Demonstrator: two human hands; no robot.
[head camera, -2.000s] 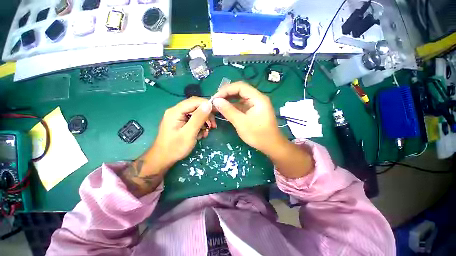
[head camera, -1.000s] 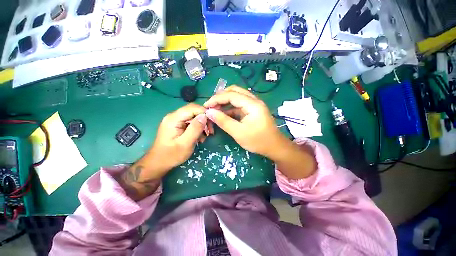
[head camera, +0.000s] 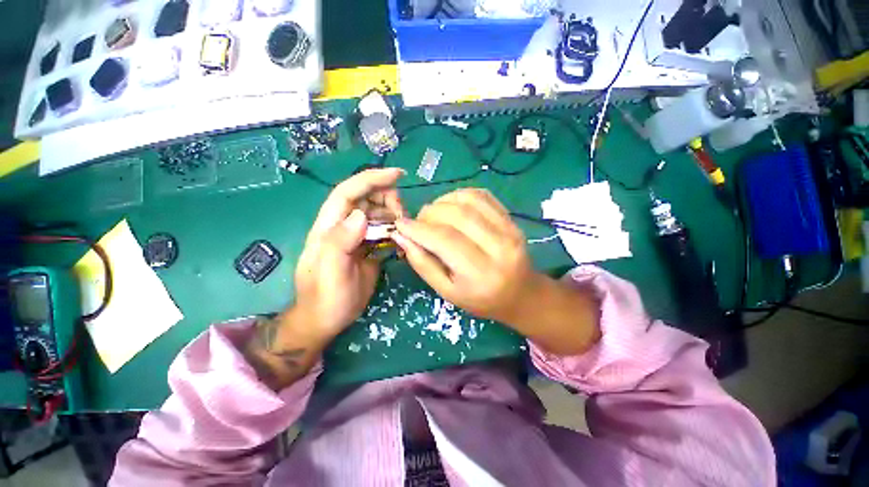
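A small white or silver piece (head camera: 378, 231), which looks like a watch case, is held between my hands over the green mat. A bit of yellow shows at its lower edge. My left hand (head camera: 335, 249) is curled around it from the left, with the fingers at its top and the thumb on its near side. My right hand (head camera: 467, 249) has thumb and fingertips pinched together at its right end. Whether the right fingertips hold a separate small part is too small to tell. Dark tweezers (head camera: 562, 224) lie on a torn white paper (head camera: 593, 221) at the right.
White scraps (head camera: 443, 321) lie below my hands. A black back cover (head camera: 257, 260) and a round black piece (head camera: 160, 250) lie left, near yellow paper (head camera: 124, 304) and a multimeter (head camera: 40, 323). A watch tray (head camera: 191, 81) stands upper left, a blue bin (head camera: 467, 38) top centre, a black handheld tool (head camera: 678, 257) right.
My left hand has opened wider and turned around the piece, so more of it shows. My right fingers have moved to its right end. The whole view has shifted slightly.
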